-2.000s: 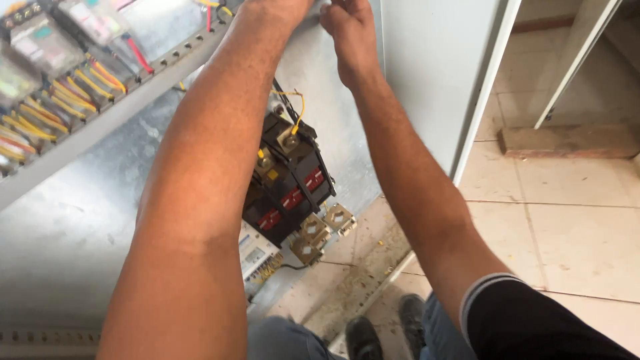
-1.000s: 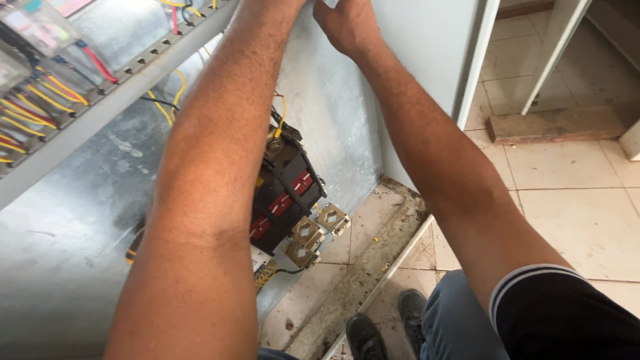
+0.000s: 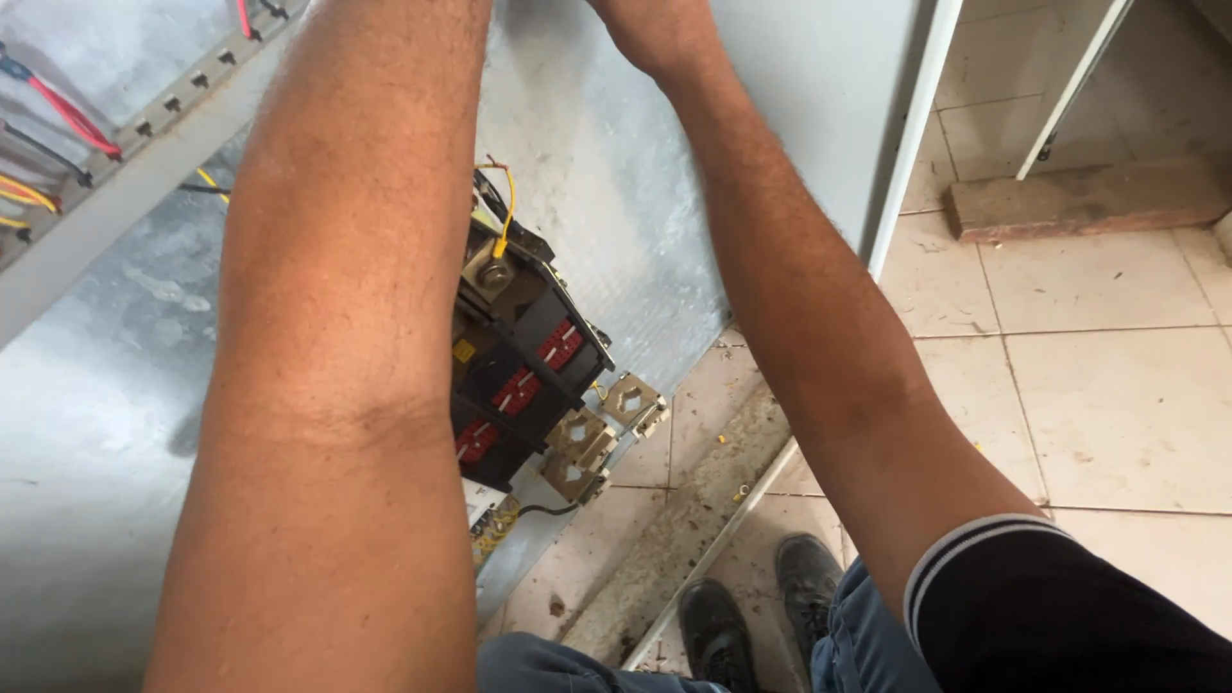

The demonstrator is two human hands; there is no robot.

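Both arms reach up past the top edge of the view, in front of a grey metal cabinet panel [image 3: 587,183]. Of my right hand [image 3: 664,34] only the back and wrist show at the top edge; its fingers are cut off. My left hand is beyond the top edge, with only the forearm in sight. What either hand holds or touches is hidden. Between the forearms, lower down, a black electrical switching device [image 3: 529,356] with red parts is mounted on the panel. A yellow wire [image 3: 507,214] ends at its bolted terminal. Below it are metal-plated ring parts [image 3: 635,402].
A slotted metal rail [image 3: 144,164] with red, black and yellow wires crosses the upper left. A white-edged cabinet frame [image 3: 910,144] stands at right. On the tiled floor [image 3: 1107,404] lies a wooden plank [image 3: 1088,197]. Black shoes [image 3: 714,630] stand beside the cabinet's dirty bottom sill [image 3: 712,500].
My left hand, cut off by the top edge in the earlier frames too, is now fully out of sight. My right hand shows less than before, its fingers now beyond the top edge.
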